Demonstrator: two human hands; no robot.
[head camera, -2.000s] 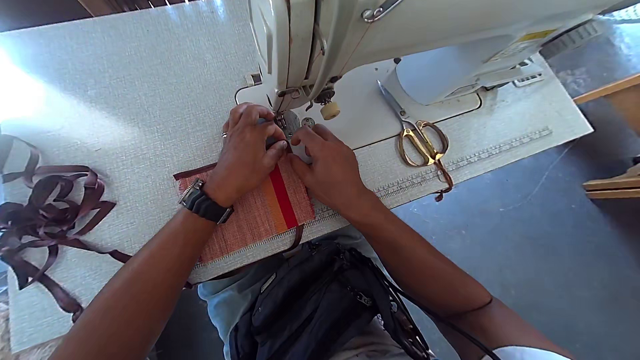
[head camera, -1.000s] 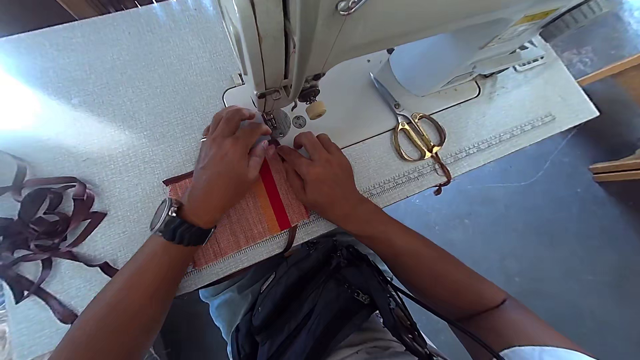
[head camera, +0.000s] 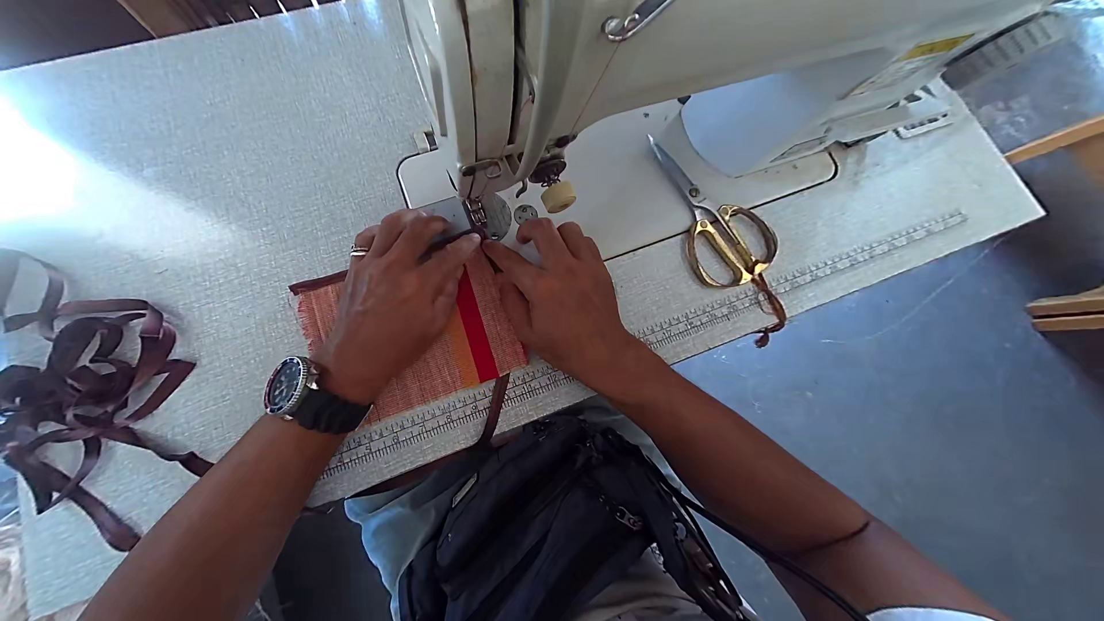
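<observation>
A sewing machine (head camera: 500, 86) stands over the table, its presser foot (head camera: 477, 211) above the far edge of a woven cloth (head camera: 431, 379) with red and orange stripes. Dark brown binding tape (head camera: 319, 282) runs along that edge. My left hand (head camera: 397, 293) lies flat on the cloth, fingertips at the tape just before the foot. At the same edge, my right hand (head camera: 561, 293) pinches tape and cloth between thumb and forefinger, though the fingertips partly hide it. A tail of tape (head camera: 494, 410) hangs from beneath the cloth over the table's front edge.
Scissors with gold-coloured handles (head camera: 731, 250) lie open right of my right hand. Loose brown tape (head camera: 95, 379) is heaped at the left. A printed ruler scale (head camera: 871, 250) runs along the front of the table (head camera: 259, 129). A dark bag (head camera: 517, 526) rests on my lap.
My left hand has shifted from close beside the foot to flatter on the cloth. Both hands remain at the cloth's edge by the foot. The scissors have not moved.
</observation>
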